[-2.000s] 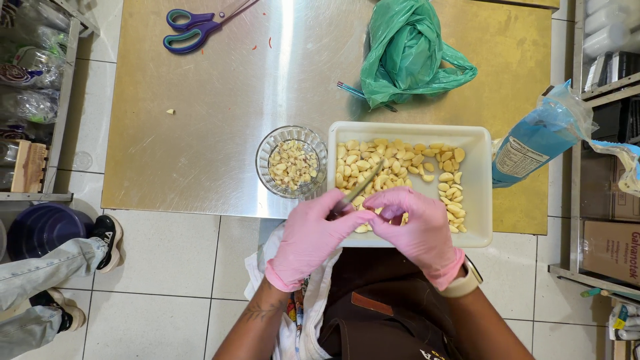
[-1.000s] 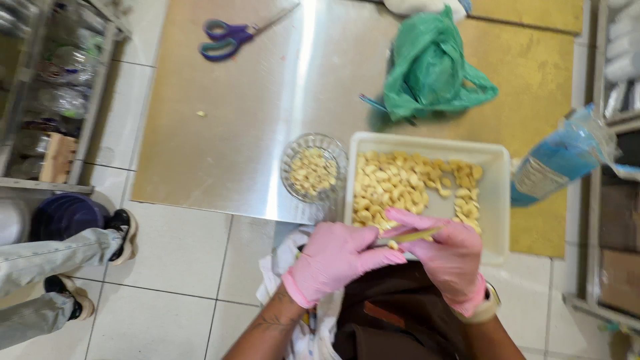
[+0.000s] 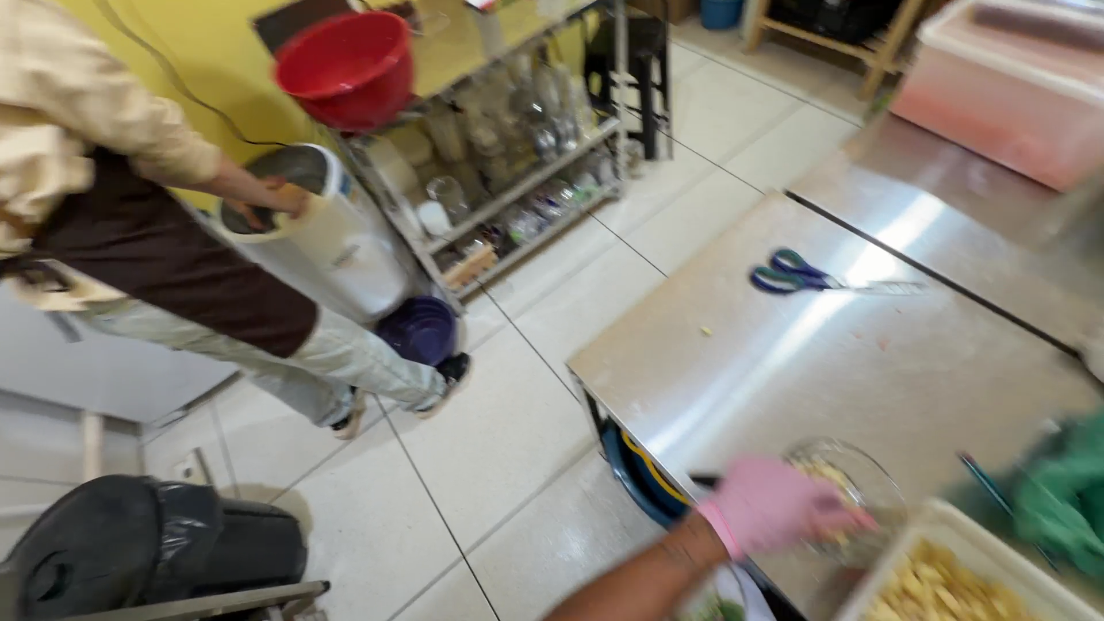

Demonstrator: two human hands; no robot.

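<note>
My left hand (image 3: pixel 780 509), in a pink glove, is over the near side of a clear glass bowl (image 3: pixel 862 474) with pale pieces in it; blur hides whether its fingers hold anything. Beside the bowl, at the lower right, stands a white plastic tray (image 3: pixel 897 552) of peeled garlic cloves (image 3: pixel 944 586). My right hand is outside the view. Scissors with blue and green handles (image 3: pixel 789 274) lie on the metal table (image 3: pixel 742 388), and one small pale piece (image 3: pixel 706 331) rests near them. A green plastic bag (image 3: pixel 1069 492) is at the right edge.
A person in a brown apron (image 3: pixel 172 250) reaches into a white bin (image 3: pixel 345 250) at the left. Near them are a purple tub (image 3: pixel 420 329), a shelf rack (image 3: pixel 535 172) and a red bowl (image 3: pixel 349 69). A black trash bin (image 3: pixel 112 552) stands lower left; a lidded plastic box (image 3: pixel 1009 95) is upper right.
The view has swung far to the left. My left hand has gone from above the tray to the glass bowl. My right hand, earlier with a knife over the tray, has left the view.
</note>
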